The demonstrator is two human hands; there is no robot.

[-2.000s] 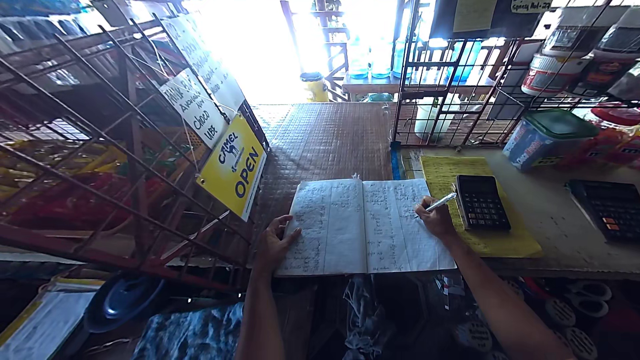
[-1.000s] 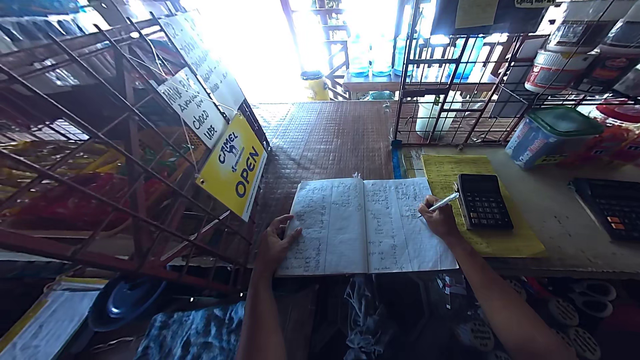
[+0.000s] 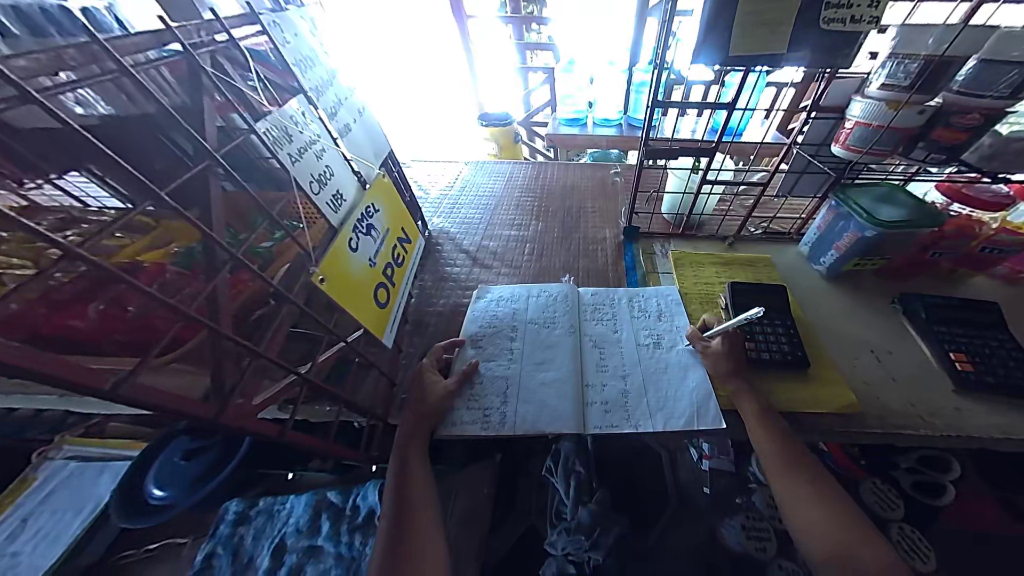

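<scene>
An open notebook (image 3: 552, 360) with handwritten columns lies on the counter, partly over its front edge. My left hand (image 3: 440, 384) rests at the notebook's left edge, fingers apart, with the thumb on the page. My right hand (image 3: 718, 352) grips a white pen (image 3: 740, 320) at the right page's outer edge; the pen's tip is near the paper. Just right of that hand, a black calculator (image 3: 766, 324) lies on a yellow pad of paper (image 3: 808, 390).
A metal grille (image 3: 216, 240) with a yellow sign (image 3: 372, 256) stands at left. At right are a wire rack (image 3: 720, 152), a green-lidded plastic tub (image 3: 872, 228) and a second calculator (image 3: 964, 344). Scissors (image 3: 926, 476) lie below the counter edge.
</scene>
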